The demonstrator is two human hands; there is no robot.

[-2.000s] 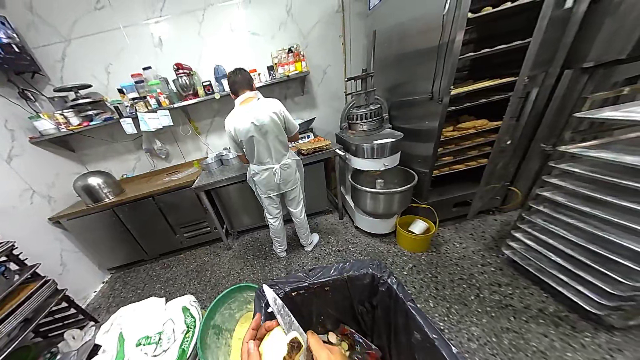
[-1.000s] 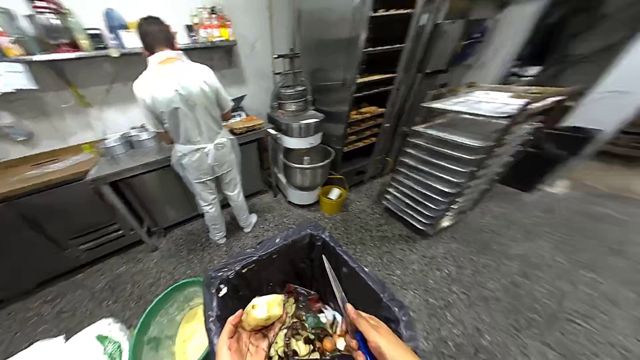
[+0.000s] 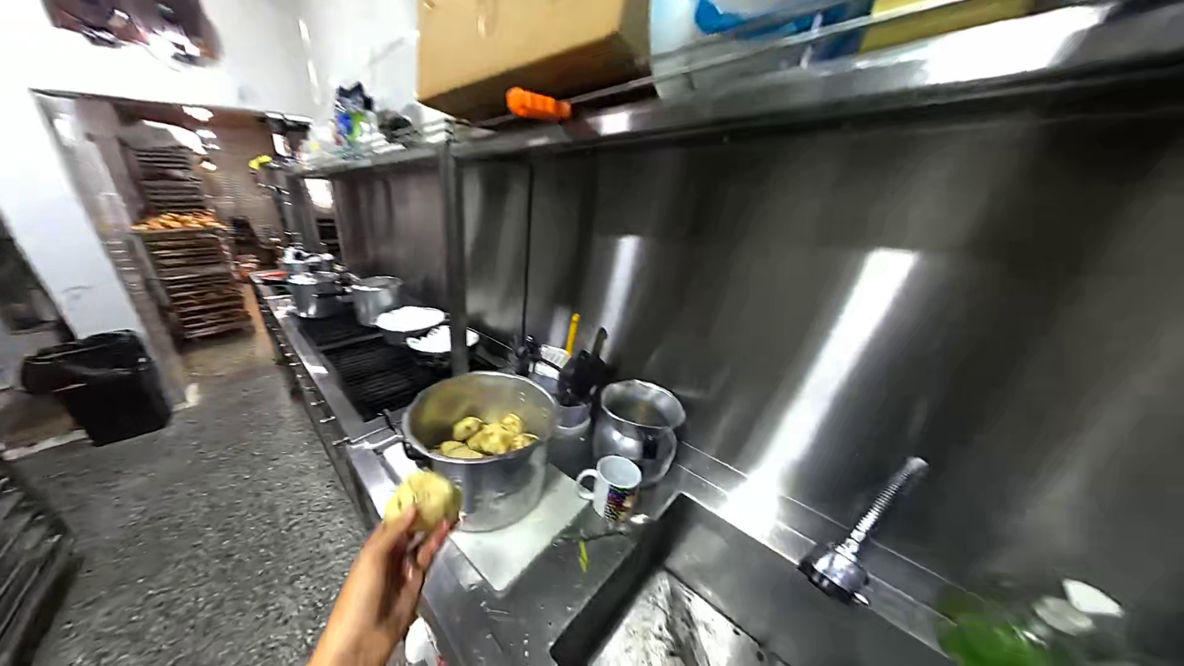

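Between the fingertips of my left hand (image 3: 393,573) is a peeled potato (image 3: 424,499), held just in front of a large metal pot (image 3: 504,490). Inside the pot lie several peeled potatoes (image 3: 490,437). The pot stands on a pale cutting board (image 3: 541,532) on the steel counter. Beside it are a printed white mug (image 3: 615,487) and a rounded metal jug (image 3: 640,425). My right hand is out of view, and the knife cannot be seen.
A steel sink (image 3: 680,620) with a flexible faucet (image 3: 860,546) lies at the right. Farther along are a black stove grate (image 3: 379,370) and metal pots (image 3: 314,293). A shelf (image 3: 786,92) runs overhead. Across the floor stands a black-lined bin (image 3: 106,384).
The view has swung from the lined bin and a co-worker to the steel counter and sink. My left hand still holds a potato; my right hand, which held a knife, has left the view.
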